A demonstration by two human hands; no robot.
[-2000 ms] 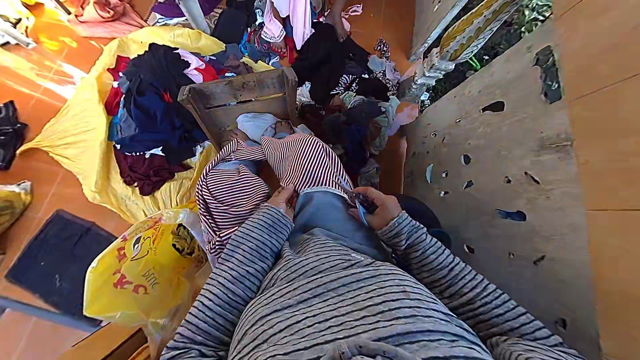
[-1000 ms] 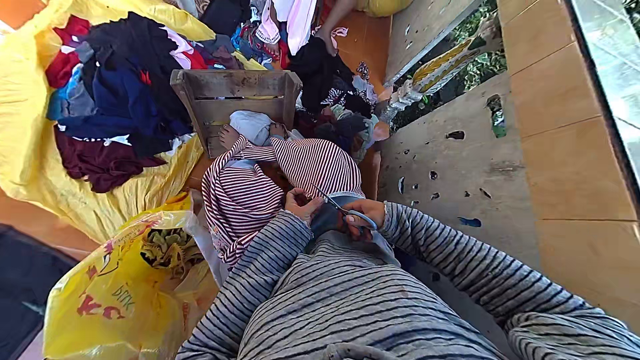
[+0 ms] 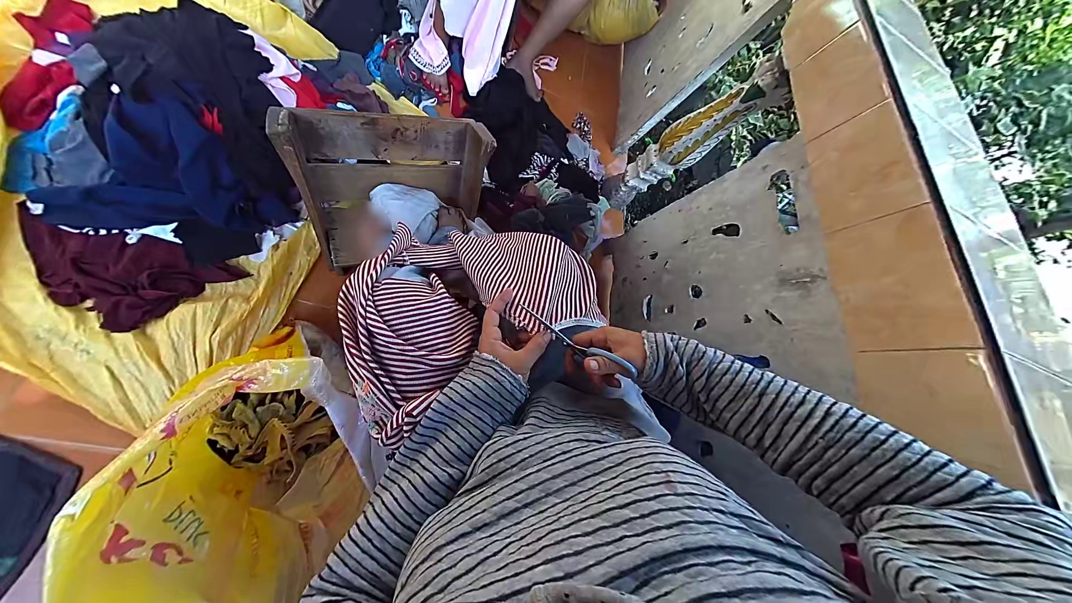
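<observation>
A red-and-white striped cloth (image 3: 532, 272) is spread over my lap and knees. My right hand (image 3: 607, 352) is closed on the handles of a pair of scissors (image 3: 563, 337), whose blades point up and left over the hem of the striped cloth. Just left of the blades, my left hand (image 3: 512, 339) pinches some fabric near that hem, its index finger raised. Grey-blue cloth (image 3: 548, 364) lies between my hands. Both my arms are in grey striped sleeves. What exactly lies between the blades is hidden.
A wooden crate-like frame (image 3: 381, 138) stands beyond my feet. Piled clothes (image 3: 167, 151) rest on a yellow sheet (image 3: 75, 368) at left, above a yellow plastic bag (image 3: 209, 519). Another person's arm (image 3: 548, 33) reaches in at the top. A holed board (image 3: 737, 276) stands at right.
The scissors, barely visible two seconds ago, now show their blades angled up and left between my hands. The view has swung to the right.
</observation>
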